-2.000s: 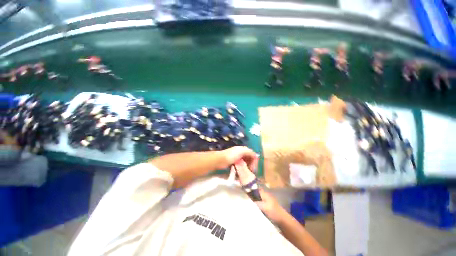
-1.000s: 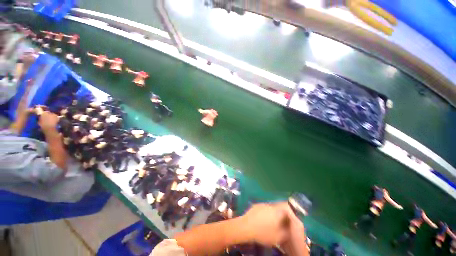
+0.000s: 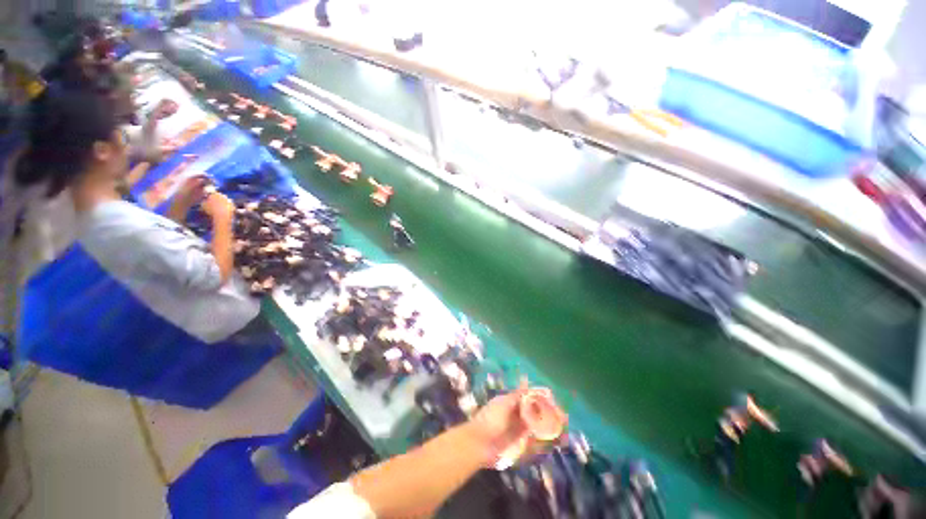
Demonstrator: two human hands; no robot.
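My left hand (image 3: pixel 520 424) reaches in from the bottom over the heap, blurred, with fingers curled. A pinkish round shape shows at its fingertips; I cannot tell if it is a held part or a finger. Dark leg sections (image 3: pixel 374 332) with pale patches lie heaped on a white sheet (image 3: pixel 404 284), and more lie under and right of my hand. Red and flesh-coloured torsos (image 3: pixel 380 193) lie spaced along the green conveyor belt (image 3: pixel 528 304). Blurred joined figures (image 3: pixel 746 418) lie on the belt at the lower right. My right hand is out of the picture.
A seated worker (image 3: pixel 168 243) handles parts at another heap (image 3: pixel 284 241) on the left. A parts tray (image 3: pixel 675 258) sits on the far rail. A light-blue crate (image 3: pixel 767 91) stands on the raised shelf. Blue crates (image 3: pixel 218 476) are below the bench.
The view has swung left and upward, showing more of the worker and shelf. The dark item seen at my left fingertips one second ago no longer shows. My right hand, seen two seconds ago, is out of view.
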